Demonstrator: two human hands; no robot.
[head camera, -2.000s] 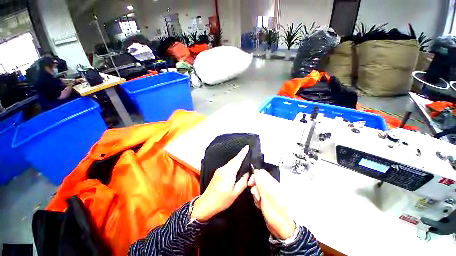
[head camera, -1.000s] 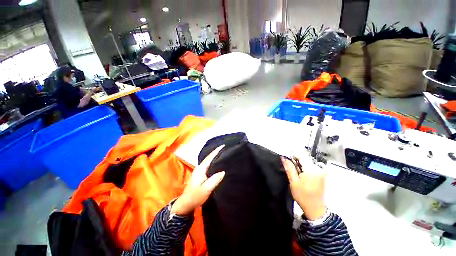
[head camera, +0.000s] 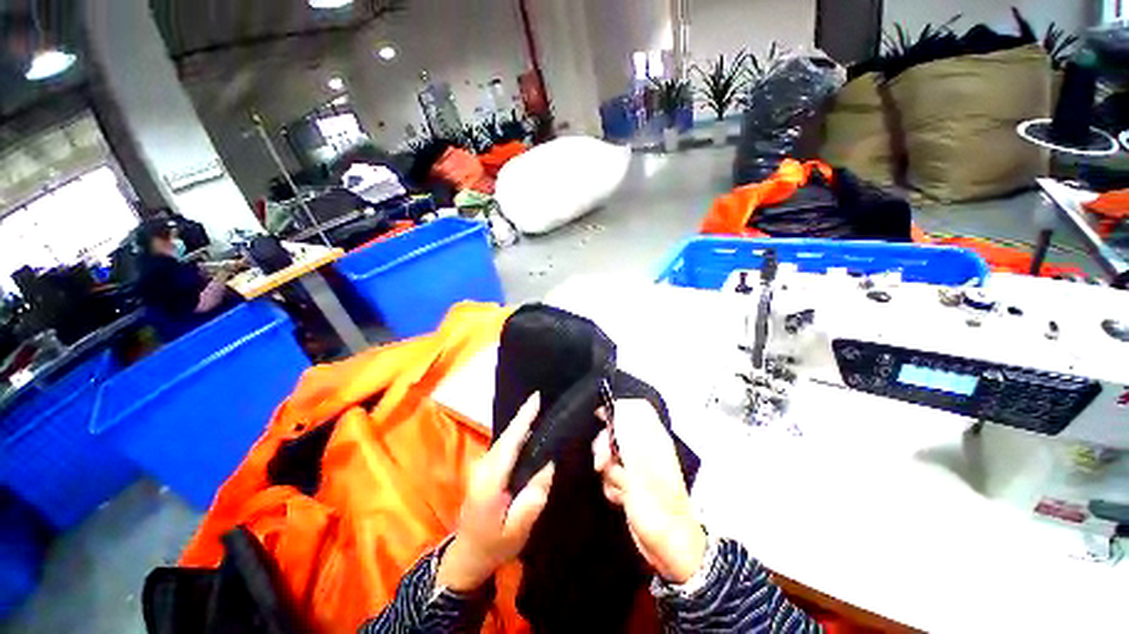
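Note:
A black fabric bag piece (head camera: 551, 359) stands up over my lap and the table's left edge, its rounded top folded over. My left hand (head camera: 501, 508) grips its left side, thumb and fingers around the fold. My right hand (head camera: 650, 483) is at the piece's right edge and holds a small thin metal tool, seemingly thread snips (head camera: 608, 399), with the tip up against the black edge. The fingertips are partly hidden by the cloth and blur. More black cloth hangs below, between my wrists.
The white sewing machine (head camera: 966, 359) with its lit screen stands on the white table (head camera: 842, 495) at right. Orange cloth (head camera: 372, 483) covers my lap at left. A blue crate (head camera: 830, 260) is behind the machine. Blue bins (head camera: 204, 396) and a person (head camera: 173, 279) are at left.
The black piece was spread wide between both hands one second ago; now it is folded narrower. My right hand has moved left, in to its edge. The view has shifted slightly.

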